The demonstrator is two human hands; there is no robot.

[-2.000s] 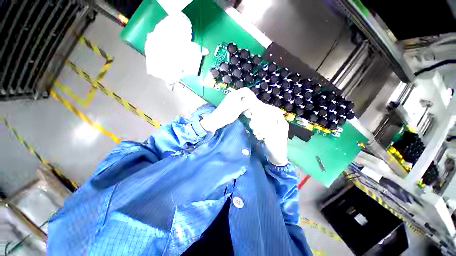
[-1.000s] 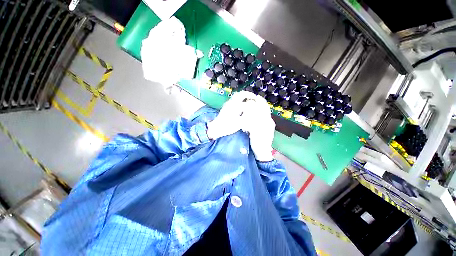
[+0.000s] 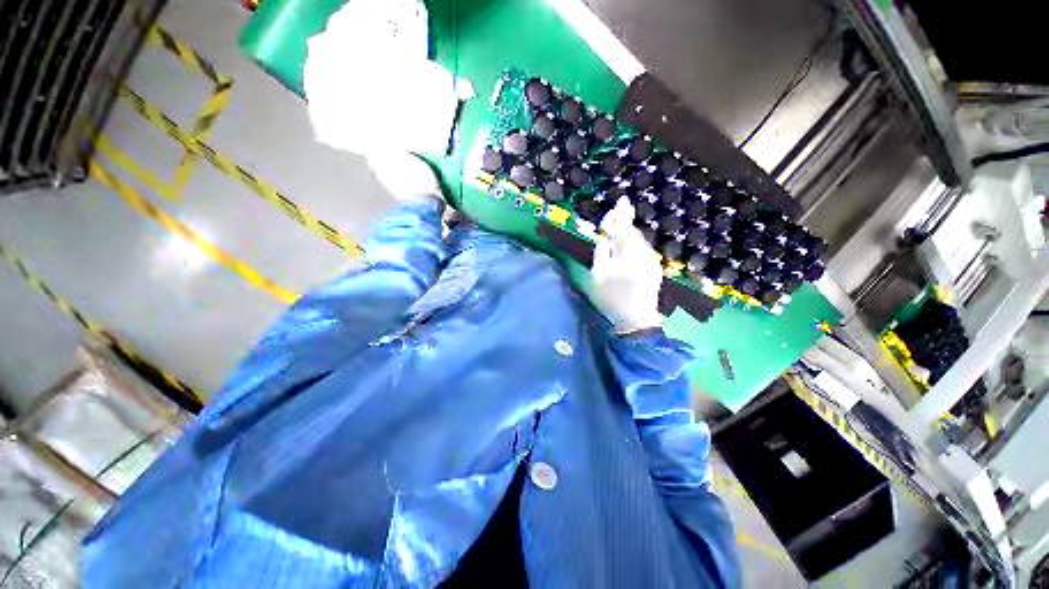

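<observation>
A long green circuit board (image 3: pixel 661 196), covered with rows of black round capacitors and yellow parts along its near edge, lies on a green mat (image 3: pixel 753 351). My right hand (image 3: pixel 627 274), in a white glove, is at the board's near edge, fingers pointing at the capacitors; whether it grips anything is unclear. My left hand (image 3: pixel 408 176), also white-gloved, is at the near side of a crumpled white heap (image 3: pixel 374 81). Glove and heap blend together, and its fingers cannot be made out.
A dark strip (image 3: pixel 696 129) lies along the board's far side, and another (image 3: pixel 564 243) shows along its near side. A small thin tool (image 3: pixel 726 365) lies on the mat at right. A black bin (image 3: pixel 805 489) stands on the floor, lower right. White machine frames stand at right.
My hands were together in front of my chest and have parted. The left has moved left to the white heap, the right up to the board's near edge. The view has shifted slightly.
</observation>
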